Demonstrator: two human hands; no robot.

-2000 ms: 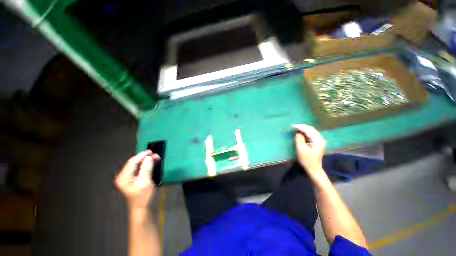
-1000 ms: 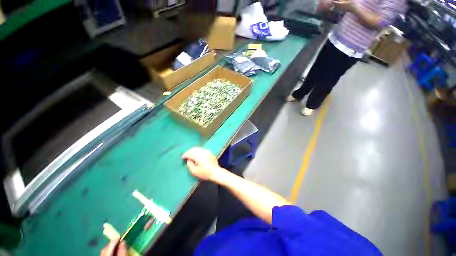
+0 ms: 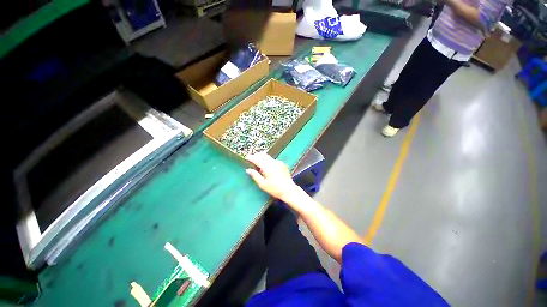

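A shallow cardboard tray [image 3: 307, 107] full of tiny green and silver parts lies on the green bench [image 3: 174, 192]. My right hand [image 3: 269, 175] is at the tray's near corner, fingers bent with a gap between thumb and fingers; nothing can be made out in it. The green board fixture [image 3: 191, 289] between two cream strips lies at the near bench edge, cut off by the frame's bottom. My left hand is not in view.
Stacked pale frames [image 3: 90, 204] stand at the left back. A second cardboard box [image 3: 240, 84] holds a dark bag. Component bags [image 3: 306, 73] and a white carrier bag [image 3: 330, 24] lie farther along. A person [image 3: 444, 54] stands beyond the bench; a blue stool [image 3: 312, 165] is beneath its edge.
My right hand has moved forward to the tray's near corner, its fingers less curled. My left hand has gone out of view from the fixture.
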